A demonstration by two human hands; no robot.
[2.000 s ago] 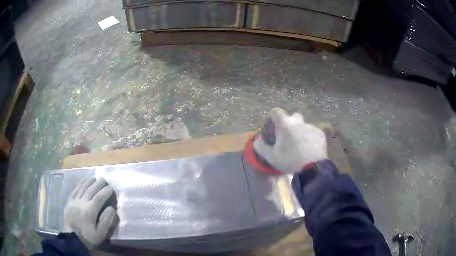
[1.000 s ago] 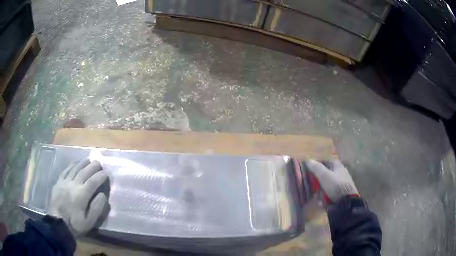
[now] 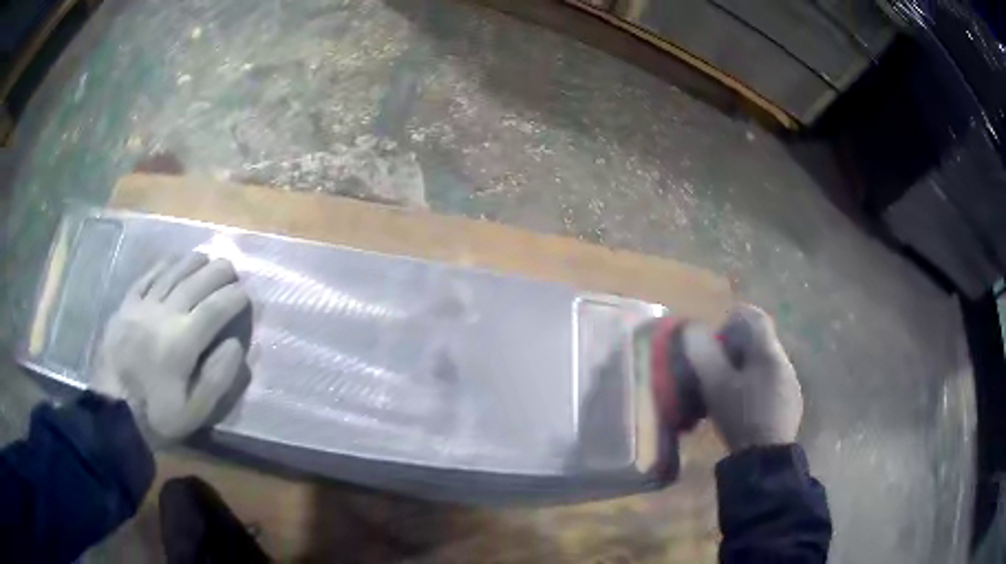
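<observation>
The long silvery metal housing (image 3: 408,358) lies on the tan worktop board (image 3: 441,231), with a recessed panel near each end. My left hand (image 3: 177,342), in a white-grey glove, lies on the housing's top face near its left end, fingers spread. My right hand (image 3: 756,380), also gloved, holds the sander (image 3: 675,375), red-rimmed with a dark body. The sander is tilted on edge against the housing's right end, beside the yellowish strip. It is blurred, and its exact contact cannot be told.
Stacked grey housings (image 3: 750,39) stand on a wooden pallet at the top right. Dark wrapped stacks (image 3: 938,176) are at the right. A pallet corner (image 3: 33,50) shows at the top left. A dark shoe (image 3: 204,523) is at the bottom left, by the board.
My right hand has moved the sander from the housing's far top right edge to its right end face. My left hand stays on the housing. The view has tilted and shifted downwards.
</observation>
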